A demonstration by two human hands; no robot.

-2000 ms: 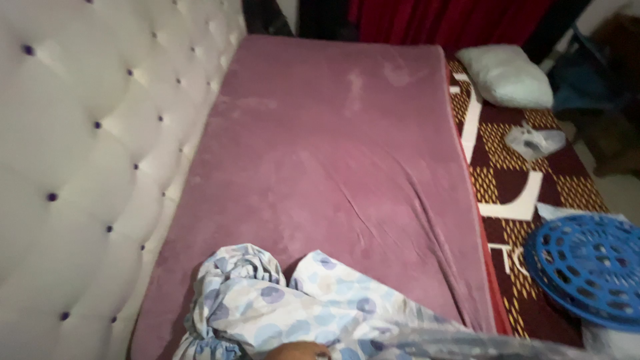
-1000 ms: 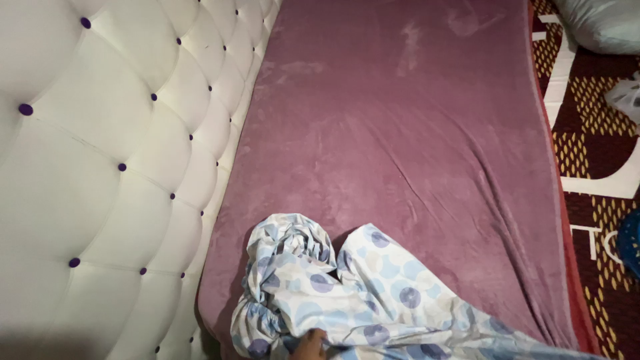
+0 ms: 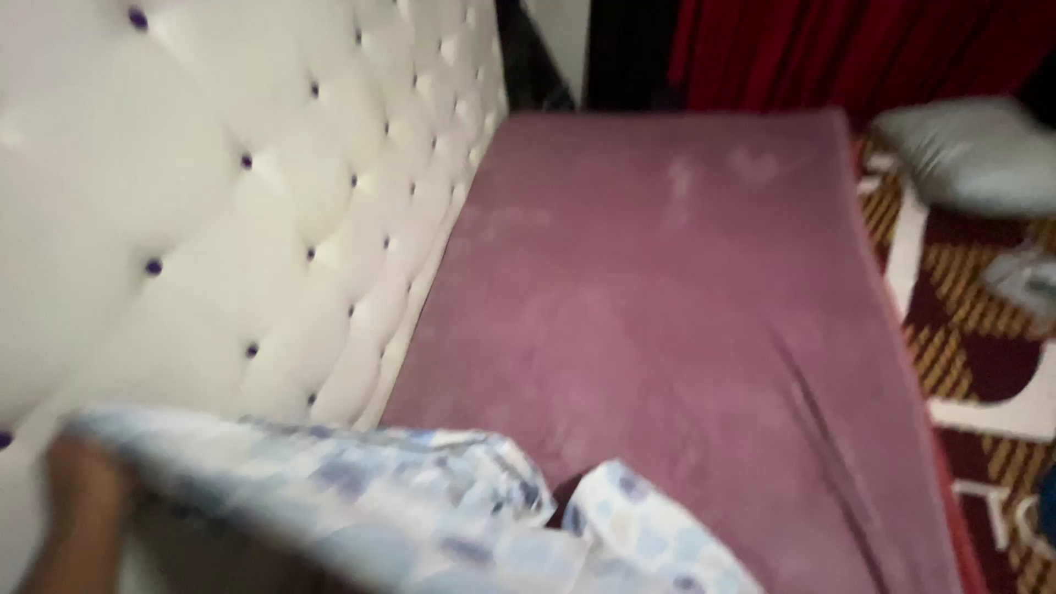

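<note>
At the lower left, blurred by motion, my left hand (image 3: 87, 474) grips the edge of a white bed sheet with blue and purple dots (image 3: 462, 528). The sheet stretches raised from that hand, beside the tufted headboard, toward the bottom middle, where it lies bunched over the near end of a mattress in a mauve cover (image 3: 652, 297). A folded corner of the sheet points up at the bottom middle. My right hand is out of view.
A cream tufted panel with dark buttons (image 3: 198, 214) runs along the left. On the right are a patterned carpet (image 3: 973, 363), a pale pillow-like bag (image 3: 982, 157) and a clear plastic bag (image 3: 1023, 276). Red curtains (image 3: 858, 54) hang at the back.
A hand low by the sheet one second ago is now at the far left, with the sheet's edge lifted in it. The view has tilted up.
</note>
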